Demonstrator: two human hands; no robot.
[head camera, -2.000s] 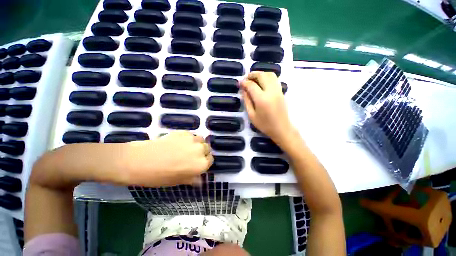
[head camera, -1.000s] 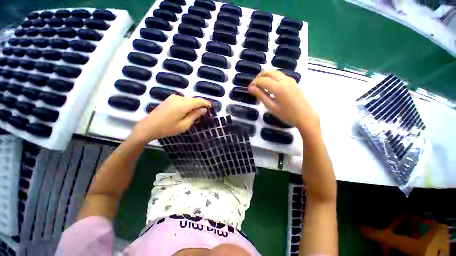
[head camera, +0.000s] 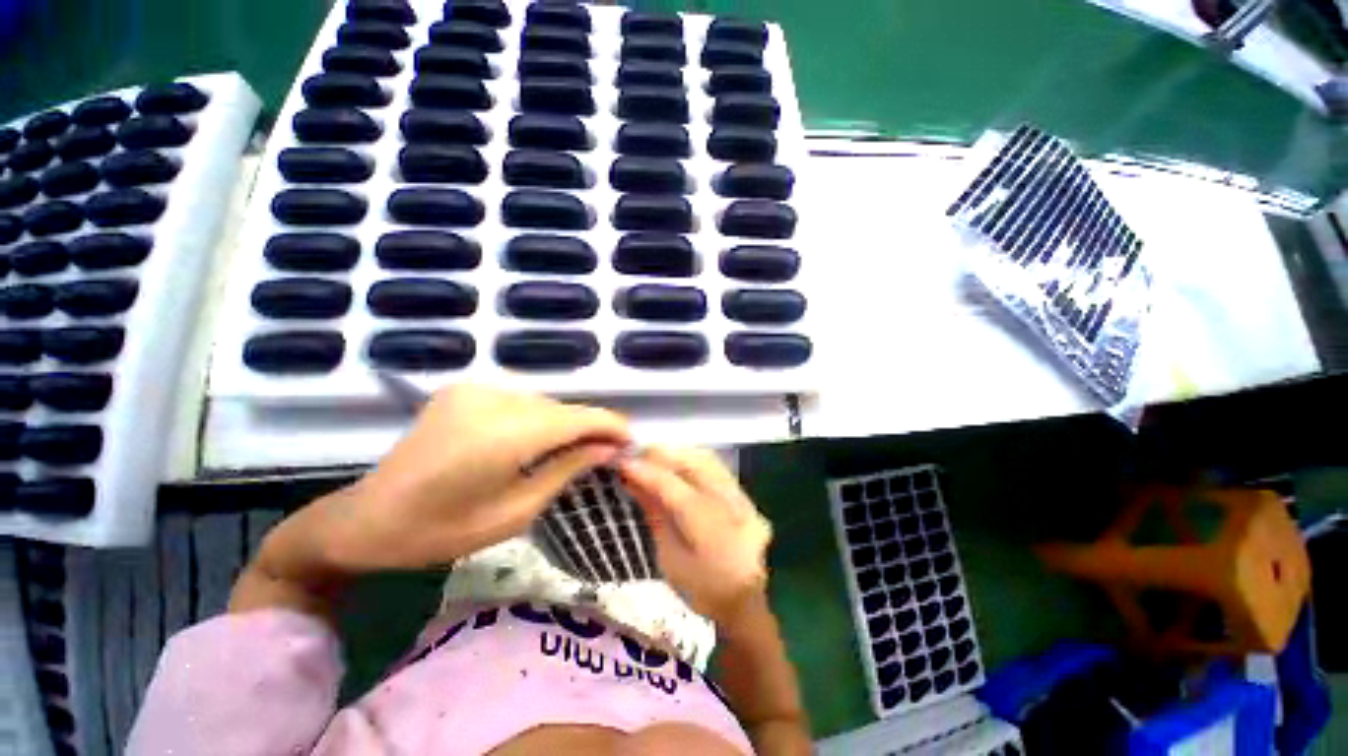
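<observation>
A white foam tray (head camera: 518, 387) holds rows of black oval housings (head camera: 549, 349) in front of me. My left hand (head camera: 481, 465) is below the tray's near edge and grips the pad sheet (head camera: 603, 529), a film with a grid of small black rectangles. The sheet hangs bent between my hands and is partly covered by them. My right hand (head camera: 702, 529) is at the sheet's upper right edge, its fingertips close to my left fingertips. Whether a pad is pinched in my right fingers cannot be seen.
A second filled foam tray (head camera: 166, 310) is at the left. A shiny bagged stack of pad sheets (head camera: 1057, 266) lies on the white bench (head camera: 887, 296) at right. Below are another filled tray (head camera: 906, 588), an orange stool (head camera: 1183, 569) and blue bins (head camera: 1205, 724).
My right hand has left the housings and moved down to the pad sheet beside my left hand. My left hand and the sheet are now lower, clear of the tray. The camera view has shifted.
</observation>
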